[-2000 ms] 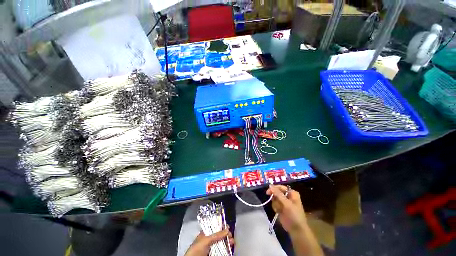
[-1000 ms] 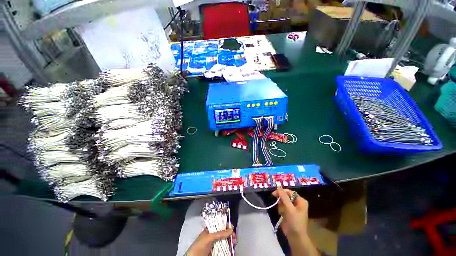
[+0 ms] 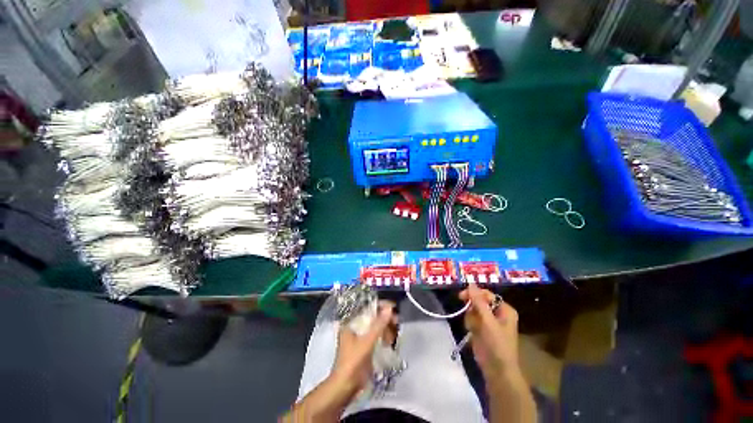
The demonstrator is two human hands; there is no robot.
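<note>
A white cable assembly [image 3: 435, 313] arches below the blue fixture bar [image 3: 330, 269], one end at a red socket board [image 3: 387, 273]. Its other end is at my right hand [image 3: 490, 320], whose fingers pinch it by another red socket board [image 3: 479, 271]. A further thin lead hangs down beside that hand. My left hand [image 3: 363, 343] holds a bundle of cables [image 3: 353, 302] with silvery ends, just below the bar and above the lap; the bundle is blurred and partly hidden by the hand.
The blue cable tester [image 3: 421, 136] with lit screen stands behind the bar, joined by ribbon leads [image 3: 437, 206]. A big pile of white cable bundles [image 3: 231, 182] lies left. A blue basket [image 3: 627, 194] of cables is right. Pale loops [image 3: 565, 212] and small red pieces [image 3: 405, 210] lie on the mat.
My left hand has lifted the bundle up towards the bar and turned. My right hand stays at the bar with the arched cable. The camera view has tilted down and shifted.
</note>
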